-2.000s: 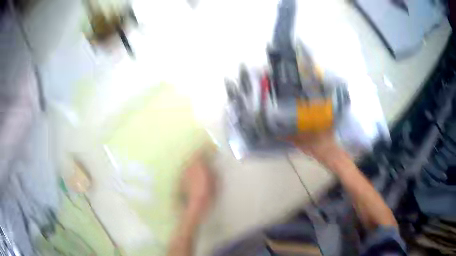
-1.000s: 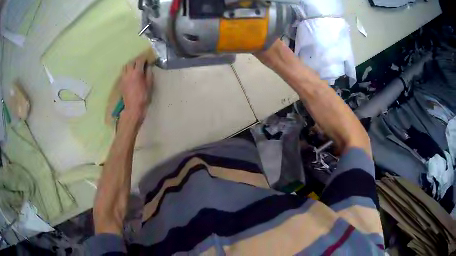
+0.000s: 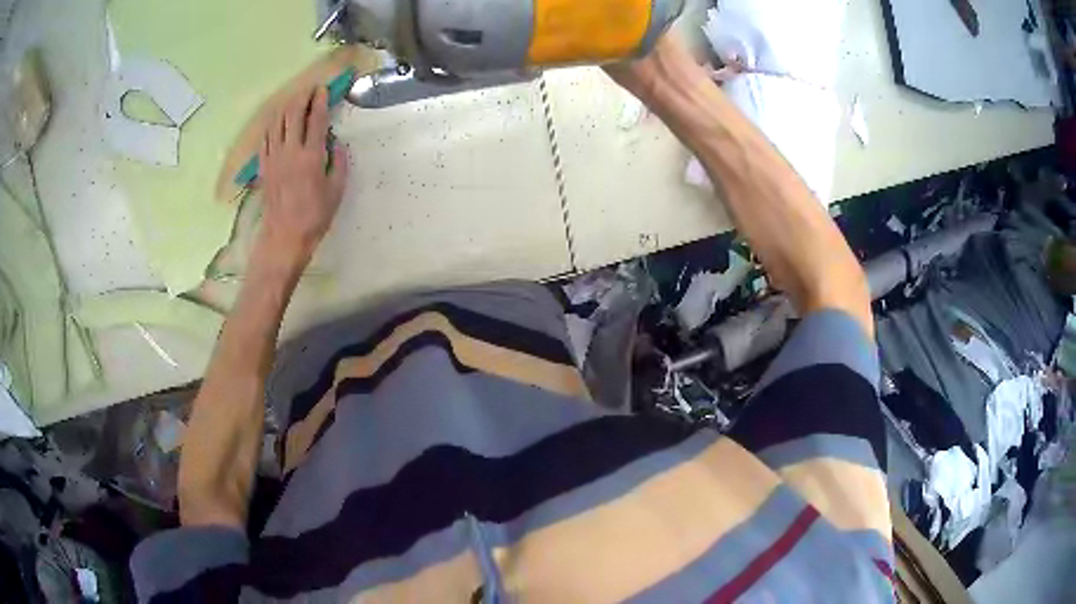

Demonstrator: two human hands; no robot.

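Note:
The cutting machine (image 3: 507, 33), with a grey motor body and orange band, stands at the top, cut off by the picture's edge. Its shiny base is beside the pale green fabric lay (image 3: 195, 230). My right hand (image 3: 651, 73) is at the machine's right side, its fingers mostly hidden behind the motor body. My left hand (image 3: 301, 165) lies over the teal hand press (image 3: 341, 87), which shows at both ends of the fingers. The press rests on a tan curved piece (image 3: 240, 144) on the lay, close to the base.
A white horseshoe-shaped paper piece (image 3: 156, 109) lies on the lay. A tan block (image 3: 28, 104) is at far left. A white bundle (image 3: 773, 100) and grey sheets (image 3: 973, 53) lie right. The table's front edge (image 3: 673, 251) runs before me, with scraps below.
The machine and table appear higher in the picture. My left hand is spread more over the teal press, which now shows at both ends. My right hand stays at the machine.

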